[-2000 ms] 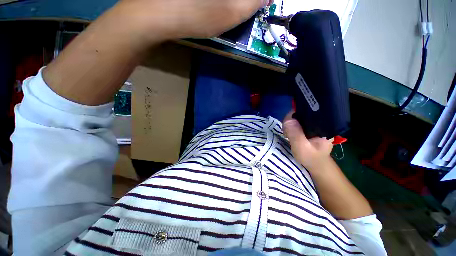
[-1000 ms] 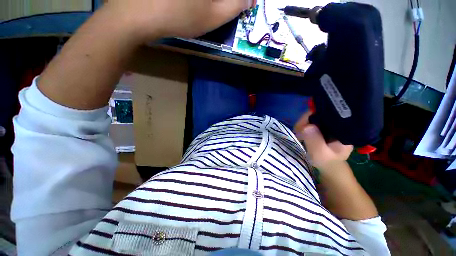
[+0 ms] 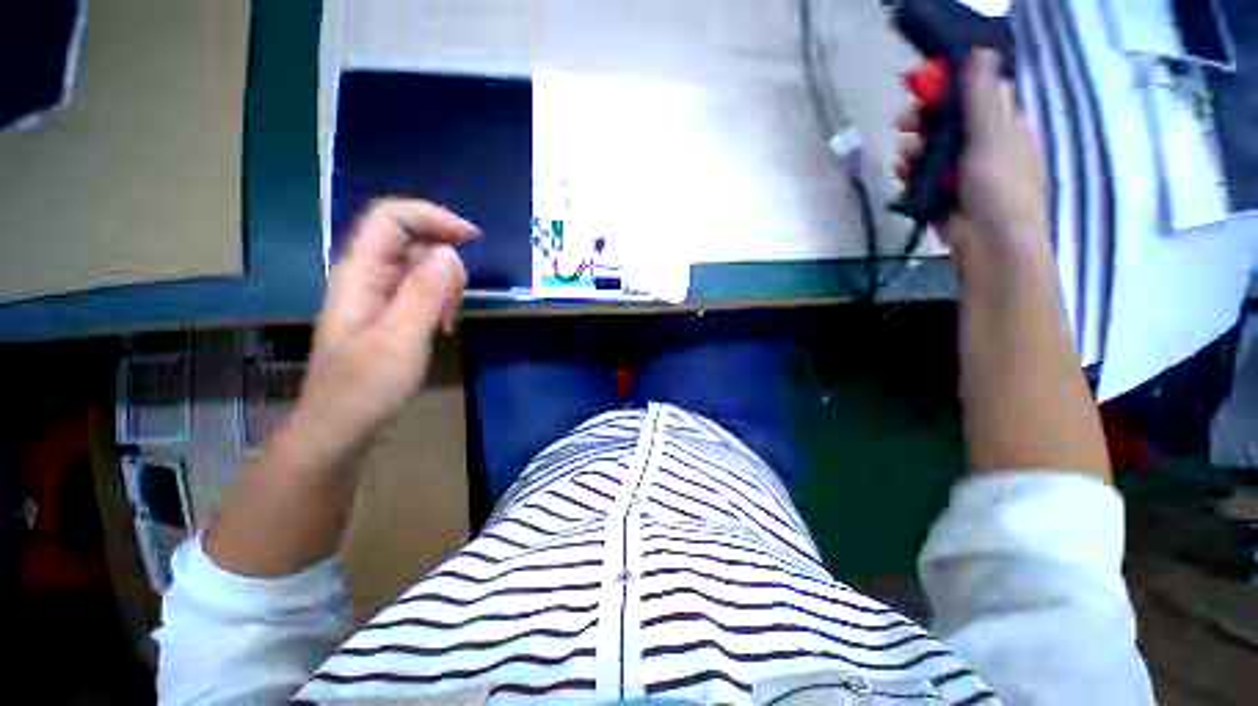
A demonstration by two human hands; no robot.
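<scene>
The flat unit lies on the bench, with a dark panel (image 3: pixel 442 152) on its left half and a bright white right half (image 3: pixel 614 152). The small green circuit board (image 3: pixel 580 281) is at its near edge, with wires and dark parts on it. My left hand (image 3: pixel 391 297) hovers over the dark panel's near left part, blurred, fingers loosely bent and apart, with nothing visible in it. My right hand (image 3: pixel 982 159) grips the black soldering gun (image 3: pixel 941 138) with its red trigger, at the upper right. The gun's front is cut off by the top edge.
A black cord with a white connector (image 3: pixel 846 142) lies right of the unit. Stacked white-edged units (image 3: pixel 1124 207) stand at the far right, close to my right forearm. Tan cardboard (image 3: pixel 138 166) is at upper left, with a dark piece on it. Boxes and units (image 3: pixel 159 503) are below the bench.
My right hand has carried the gun from the board to the far upper right. My left hand has come away from the board, down and left. The view now shows more of the unit.
</scene>
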